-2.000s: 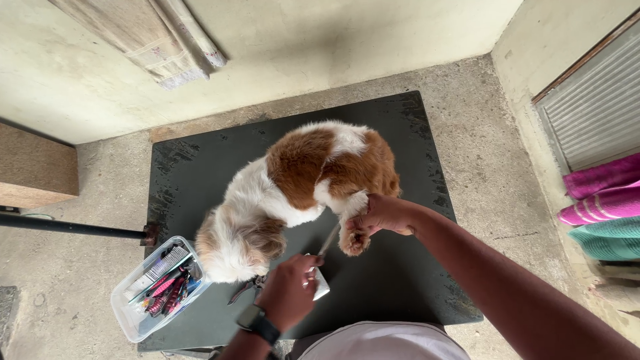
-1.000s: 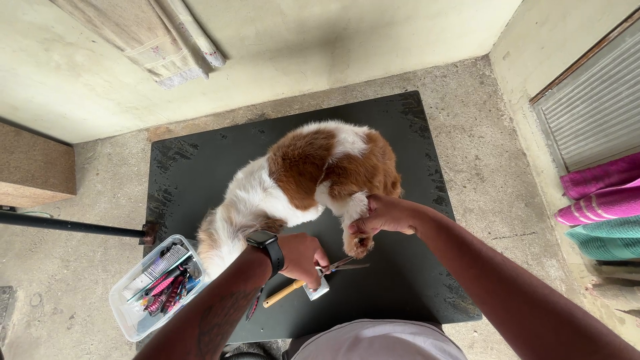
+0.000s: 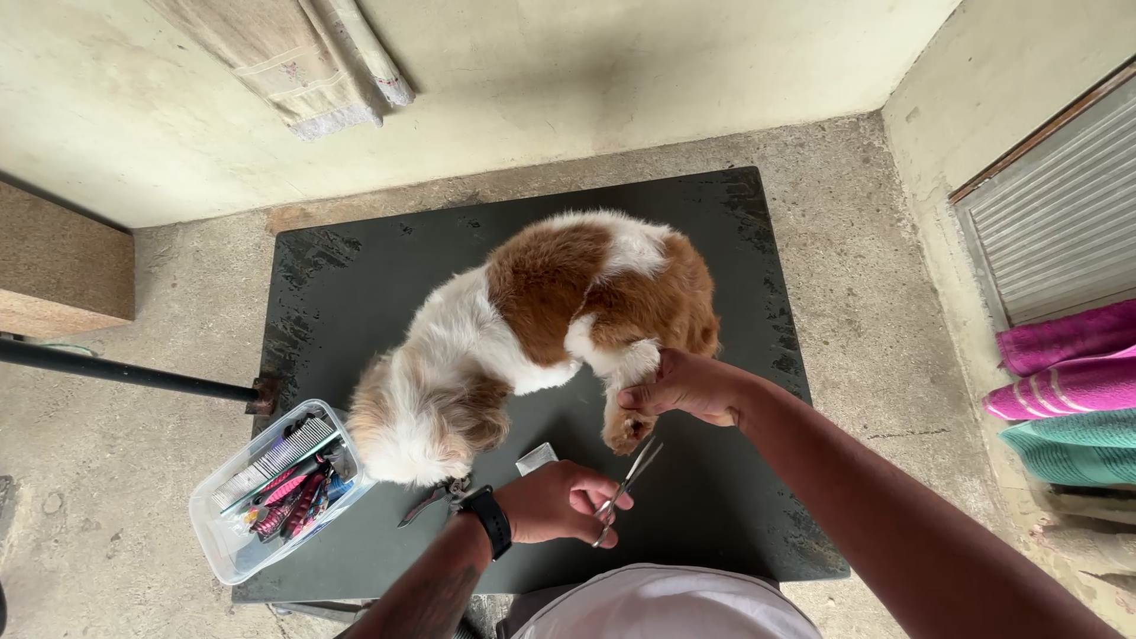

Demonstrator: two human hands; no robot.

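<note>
A brown and white dog point(image 3: 550, 293) lies curled on a dark grooming table point(image 3: 328, 293), its head toward the left. With my right hand point(image 3: 692, 387) I grip its hind leg point(image 3: 632, 364) just above the paw point(image 3: 627, 429). My left hand point(image 3: 564, 504), below the paw, has fingers through the handles of metal scissors point(image 3: 626, 486). Their blades are slightly apart and point up toward the paw. A small white and grey block point(image 3: 536, 458) lies beyond my left hand. Dark-handled nail clippers point(image 3: 435, 499) lie partly hidden beside my watch.
A clear plastic bin point(image 3: 213, 541) holding a metal comb point(image 3: 275, 461) and several pink-handled tools stands at the table's left edge, by the dog's head. A black pole point(image 3: 133, 377) meets that edge. Towels point(image 3: 1074, 390) hang at right, another point(image 3: 311, 71) on the far wall.
My left hand has taken hold of the scissors, which lay on the table one second ago, and holds them near the paw. My right hand keeps its grip on the leg.
</note>
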